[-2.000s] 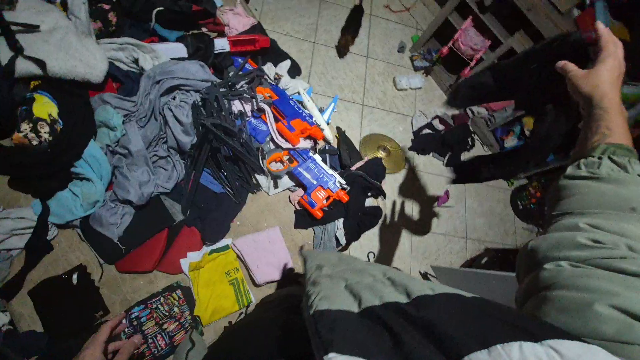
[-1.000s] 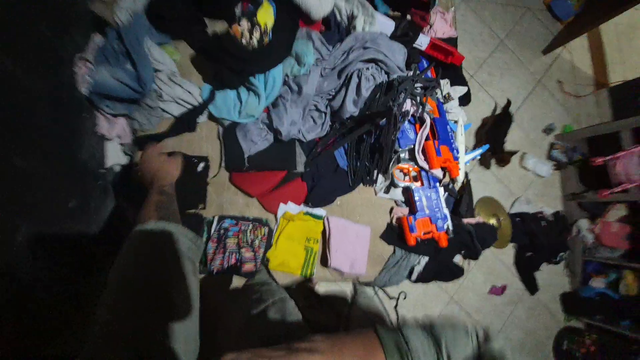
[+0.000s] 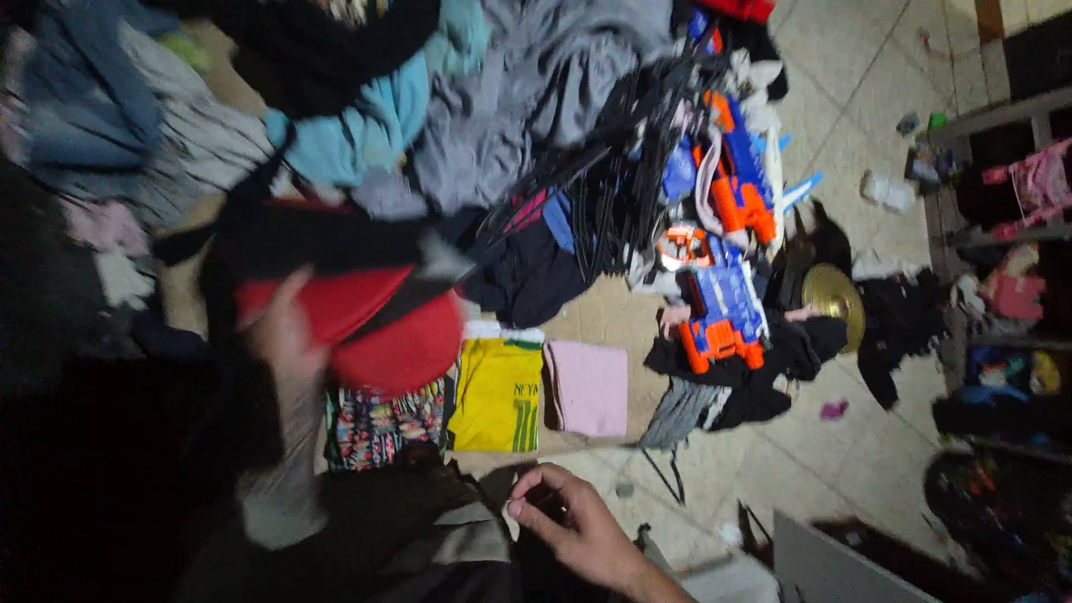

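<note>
My left hand [image 3: 289,335], blurred by motion, grips a red and black cloth item [image 3: 394,343] at its left edge, above the folded patterned cloth [image 3: 389,423]. To the right of that lie a folded yellow shirt [image 3: 498,398] and a folded pink cloth [image 3: 588,387]. Low in the middle, my right hand [image 3: 557,519] has thumb and forefinger brought close together near my clothing; whether something thin is between them cannot be told. Black plastic hangers [image 3: 615,201] lie in a heap beyond, beside a gray garment [image 3: 477,109].
Blue and orange toy blasters [image 3: 724,310] rest on clothes at the right, near a brass-coloured cymbal [image 3: 833,308]. A light blue cloth [image 3: 360,134] and jeans [image 3: 84,109] lie at the upper left. Shelving [image 3: 997,117] with toys stands at the right edge.
My left hand has moved from the dark cloth at the left to the red and black item, which lay flat above the folded stack and is now lifted. My right hand has come into view.
</note>
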